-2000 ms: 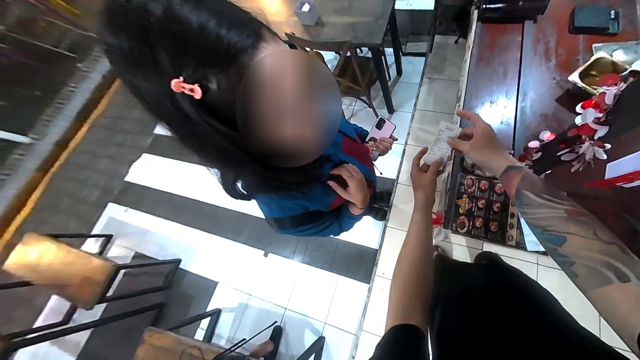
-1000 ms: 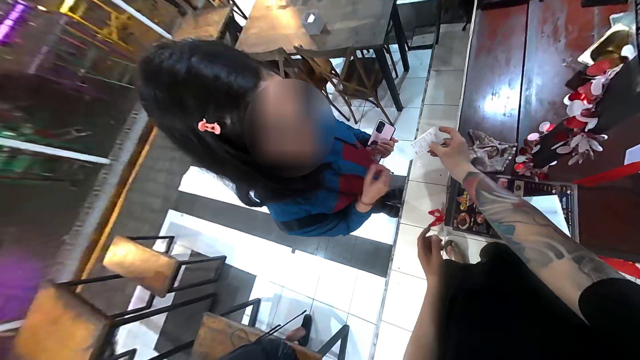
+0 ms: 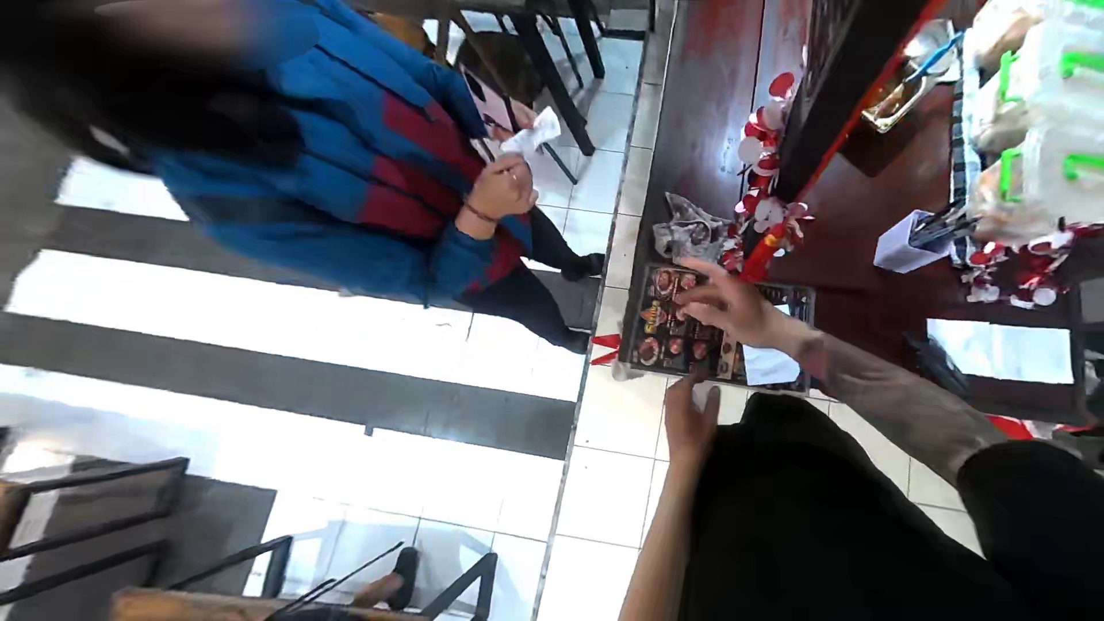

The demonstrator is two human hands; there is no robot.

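My right hand (image 3: 729, 304), on the tattooed arm, is empty with its fingers apart above a dark menu with food pictures (image 3: 653, 317). A white sheet (image 3: 770, 360) lies on the menu beside my wrist. My left hand (image 3: 692, 416) hangs near the menu's lower edge, its thumb and fingers apart around a pale patch that looks like floor tile. Across from me, a person in a blue and dark red top holds a small white paper slip (image 3: 533, 134) near a pink phone (image 3: 488, 105); their other hand (image 3: 504, 186) is just below the slip.
The dark red counter (image 3: 711, 112) bears crumpled clear plastic (image 3: 690, 228), a red and white garland (image 3: 763, 147), a white holder of utensils (image 3: 904, 241) and containers with green clips (image 3: 1048, 129). Chair frames (image 3: 280, 561) stand at lower left.
The white slip, in my right hand earlier, is now with the other person. My right hand has moved back over the menu. The view has shifted toward the counter.
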